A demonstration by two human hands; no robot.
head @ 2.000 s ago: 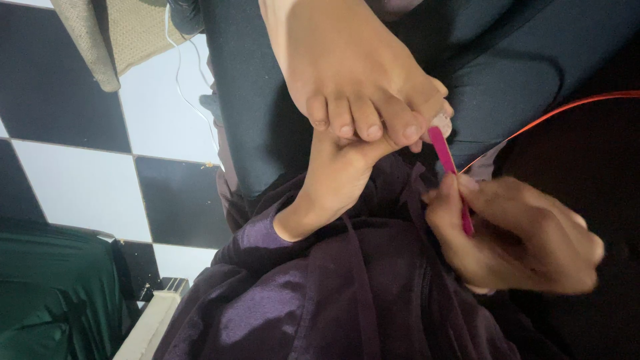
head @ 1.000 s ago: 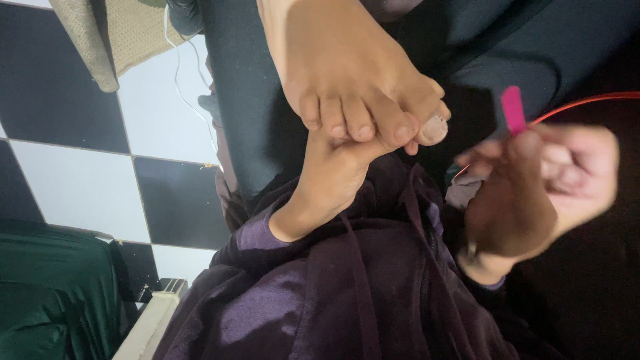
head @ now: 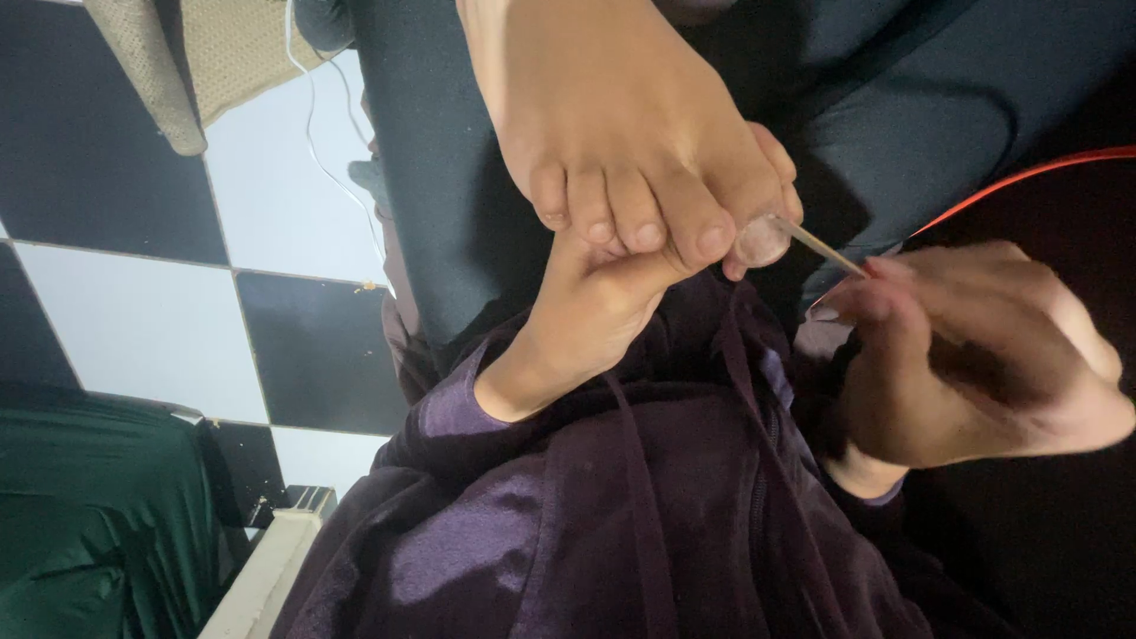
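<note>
A bare foot (head: 612, 98) reaches down from the top of the view. My left hand (head: 603, 293) is wrapped under its toes, with fingertips showing beyond the big toe. The big toenail (head: 761, 241) looks whitish and cloudy. At the right, my right hand (head: 976, 355) pinches a thin nail file (head: 825, 248) between thumb and fingers. The file is seen nearly edge-on, and its tip meets the upper edge of the big toenail. My right palm and some of its fingers are blurred or hidden.
Dark fabric (head: 435, 177) lies under the foot. An orange cable (head: 1021, 185) curves in from the right. A white cable (head: 311, 133) crosses the checkered floor (head: 133, 328) near a beige woven mat (head: 240, 53). Green cloth (head: 98, 497) and a pale bar (head: 266, 568) are at lower left.
One second ago my right hand held the pink file upright, away from the toe. Now it has turned the file edge-on and brought it back to the toenail. My left hand stays around the toes.
</note>
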